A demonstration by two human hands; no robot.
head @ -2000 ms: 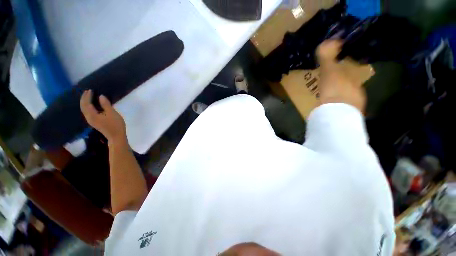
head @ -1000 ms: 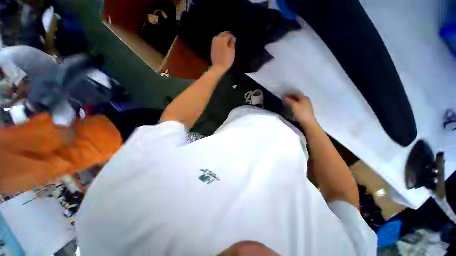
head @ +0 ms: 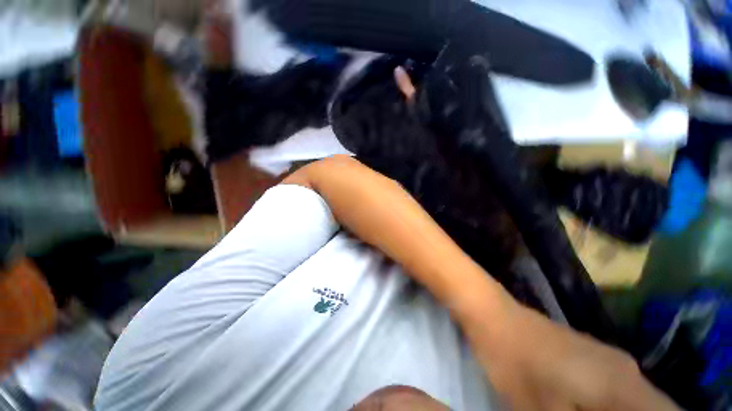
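Dark cloth (head: 385, 120) hangs bunched in front of me, over the table's near edge and down to the right. A fingertip of my right hand (head: 405, 84) shows among its folds; the rest of that hand and its arm are hidden by the cloth. My left forearm crosses my body towards the lower right, where my left hand (head: 594, 373) is large and blurred; its fingers cannot be made out. More dark cloth (head: 257, 108) lies at the table's left. The long dark sleeve board (head: 530, 52) lies behind the cloth.
The dark iron (head: 638, 84) rests on the white table (head: 554, 116) at the right. Printed dark cloth (head: 614, 201) lies on cardboard (head: 626, 265) below the table edge. An open red-brown carton (head: 120, 128) stands at the left.
The view has turned, and the board now lies across the top. Dark cloth has been lifted in front of me. My left arm has swung across my body to the right.
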